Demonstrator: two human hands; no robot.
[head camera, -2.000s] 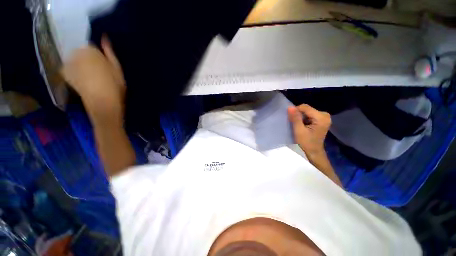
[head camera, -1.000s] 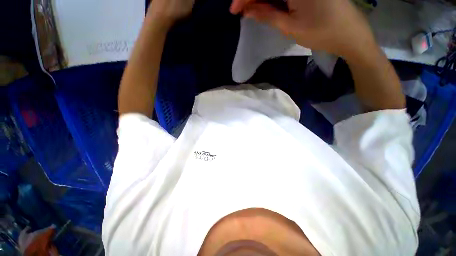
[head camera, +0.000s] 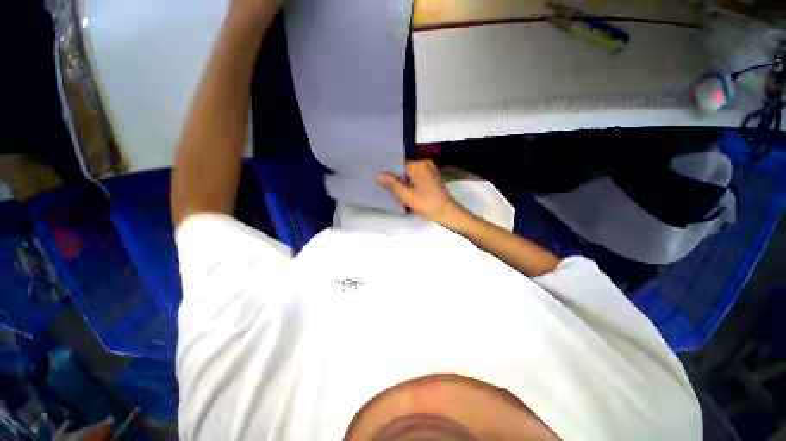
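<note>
A pale grey-blue panel lies lengthwise over the front edge of the white table and hangs down to the lap. Dark cloth shows beneath it along both sides. My right hand grips the panel's lower right edge, thumb on top, just below the table edge. My left hand is at the top edge of the picture, mostly cut off, by the dark cloth; its fingers are hidden.
Yellow-green snips lie on the table at the upper right. A small white item with a red part is near the right end. A blue crate holds pale and black pieces. More blue crates stand left.
The pale panel now lies flat and lengthwise over the dark cloth. My right hand has come down from the table to the panel's lower edge. My left hand has moved slightly left and up.
</note>
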